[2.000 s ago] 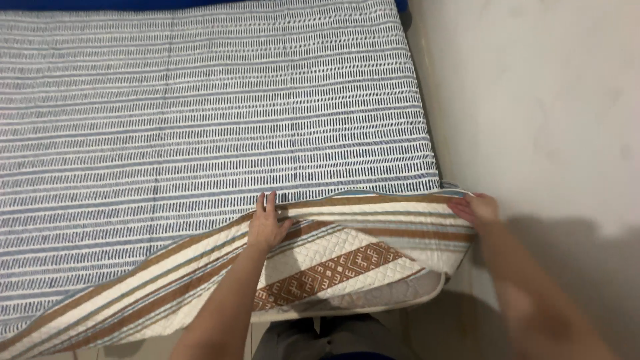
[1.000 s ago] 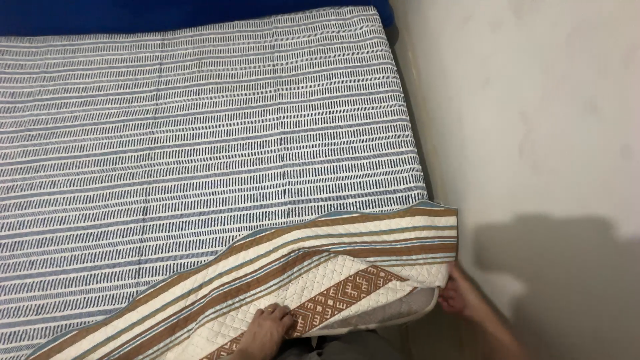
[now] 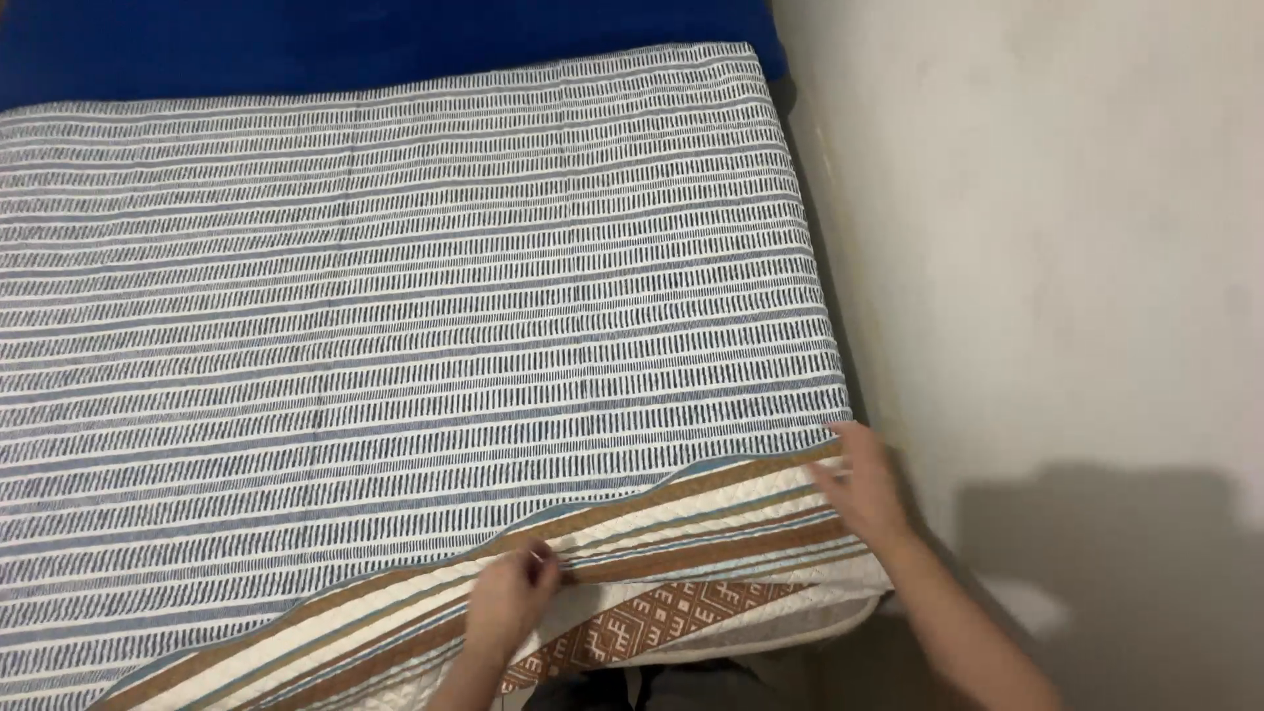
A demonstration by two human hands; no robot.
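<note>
A quilted bedspread point(image 3: 681, 513) with brown, cream and blue stripes lies along the near edge of a bed, its patterned lower part hanging down. Beneath its wavy upper edge is a blue-and-white striped sheet point(image 3: 415, 316) spread over the mattress. My left hand point(image 3: 513, 592) pinches a fold of the bedspread near its middle, fingertips partly hidden. My right hand point(image 3: 854, 484) is at the bedspread's right end by the mattress corner, thumb and fingers apart, touching or just above the cloth; contact is hard to tell.
A blue cloth-covered surface point(image 3: 395, 44) borders the far side of the sheet. A pale wall point(image 3: 1047, 247) runs along the right, with a narrow dark gap beside the mattress. My dark-clothed legs point(image 3: 652, 688) are at the bottom edge, close to the hanging bedspread.
My right hand has moved up from the bedspread's lower right corner to its upper right end. My left hand has moved up from the patterned band to the stripes.
</note>
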